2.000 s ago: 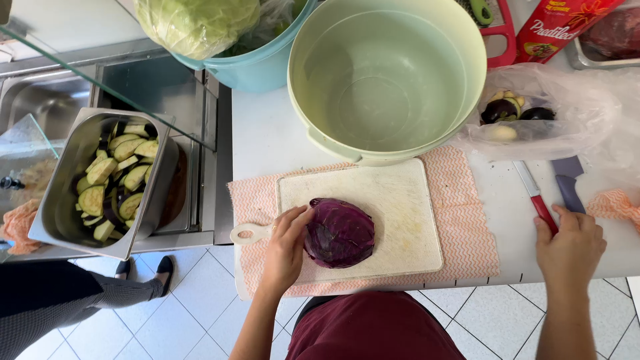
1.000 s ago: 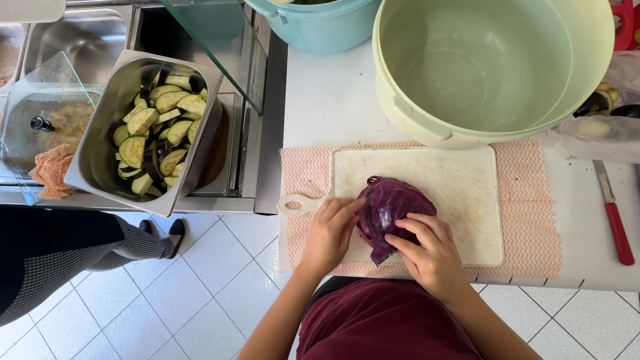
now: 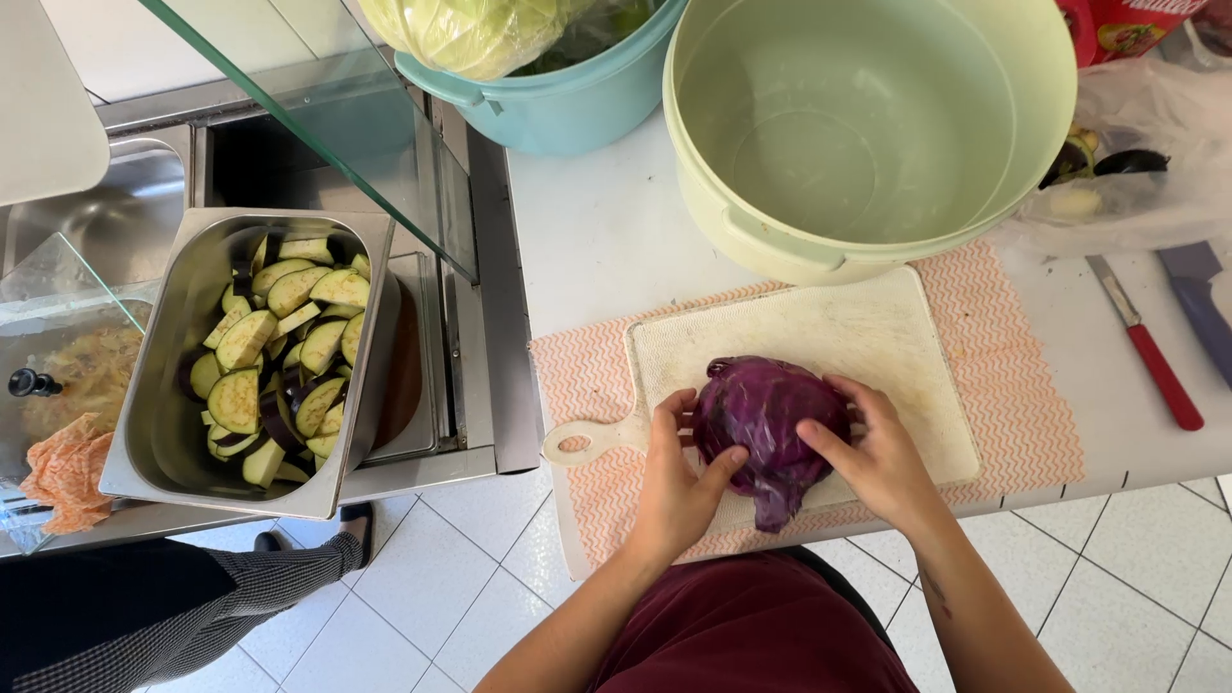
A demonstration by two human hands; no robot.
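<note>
A purple cabbage (image 3: 765, 419) rests on a white plastic cutting board (image 3: 818, 337), a loose outer leaf hanging at its near side. My left hand (image 3: 685, 481) holds it from the left, the thumb on its front. From the right, my right hand (image 3: 871, 452) grips it with fingers and thumb. Under the board lies an orange-and-white patterned cloth (image 3: 1011, 385). A red-handled knife (image 3: 1160, 371) and a dark blue-grey handled tool (image 3: 1198, 298), partly cut off by the frame, lie at the right.
A large pale green tub (image 3: 712, 192) overlaps the board's far edge. Behind stands a blue tub (image 3: 568, 106) with wrapped light green cabbage (image 3: 472, 34). At left are a steel pan (image 3: 168, 337) of cut eggplant, a glass panel (image 3: 318, 144) and another person's legs (image 3: 241, 587).
My right hand has left the red-handled knife and taken hold of the purple cabbage beside my left hand. An outer leaf has come to hang down at the cabbage's near side.
</note>
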